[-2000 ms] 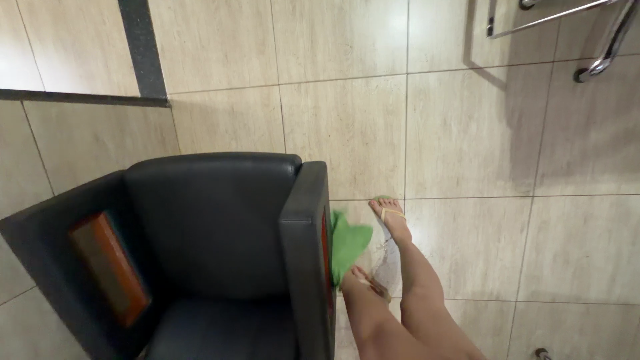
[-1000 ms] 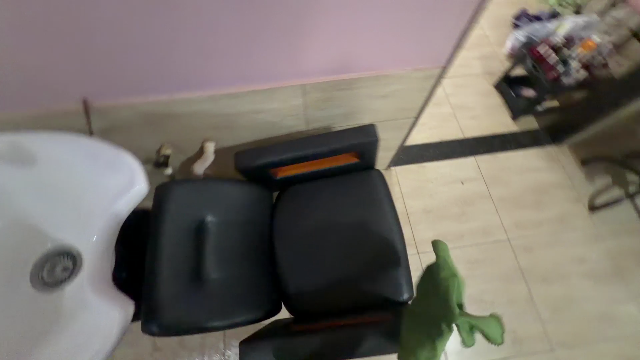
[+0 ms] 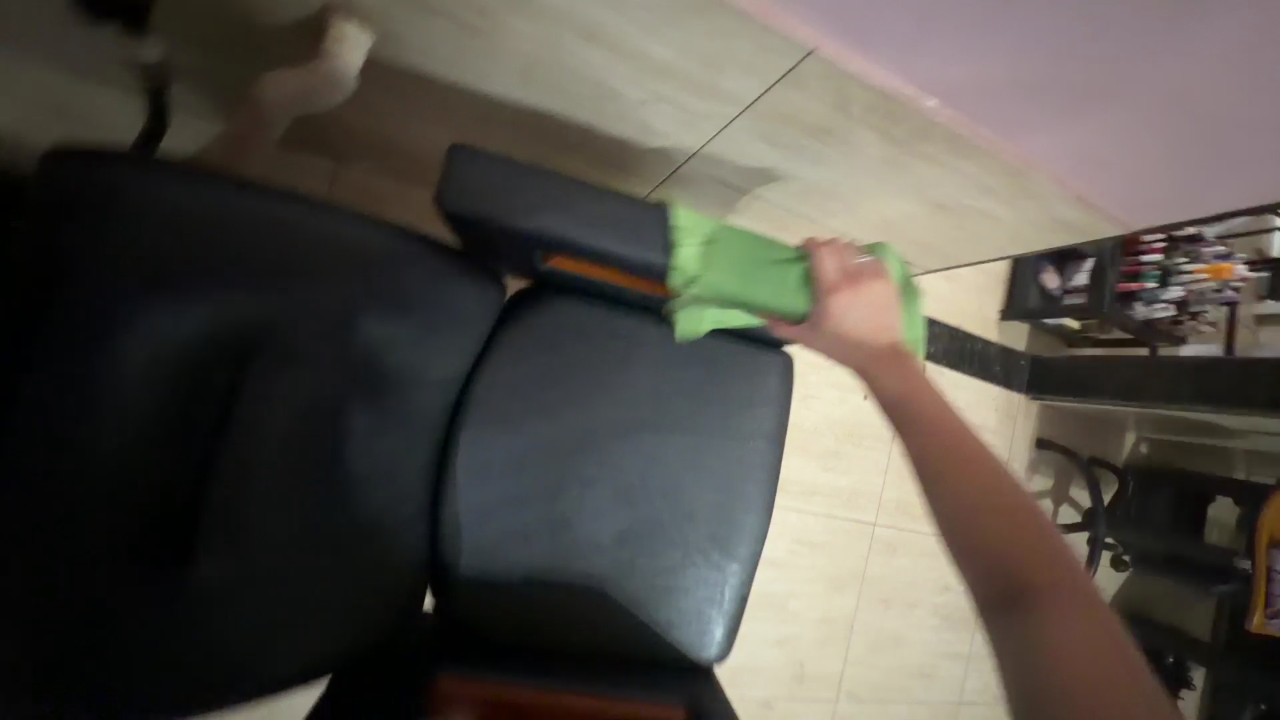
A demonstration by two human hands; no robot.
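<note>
My right hand [image 3: 855,300] reaches in from the lower right and grips a green cloth [image 3: 750,270]. The cloth wraps over the front end of the far armrest [image 3: 560,215] of a black padded salon chair. An orange-brown inlay [image 3: 605,275] shows on that armrest's inner side. Beside it lies the chair's black seat [image 3: 610,460], with light shining on its surface. The large black backrest [image 3: 220,420] fills the left of the view. My left hand is out of view.
Behind the armrest stands a tiled wall base with a lilac wall [image 3: 1060,90] above. A pale pipe [image 3: 310,85] is at upper left. Right, a dark rack [image 3: 1150,290] holds bottles near a black wheeled chair base [image 3: 1090,500]. The near armrest [image 3: 560,695] edges the bottom.
The green cloth, by the near armrest one second ago, now covers the front of the far armrest. My right hand has come into sight on it. The view has swung strongly.
</note>
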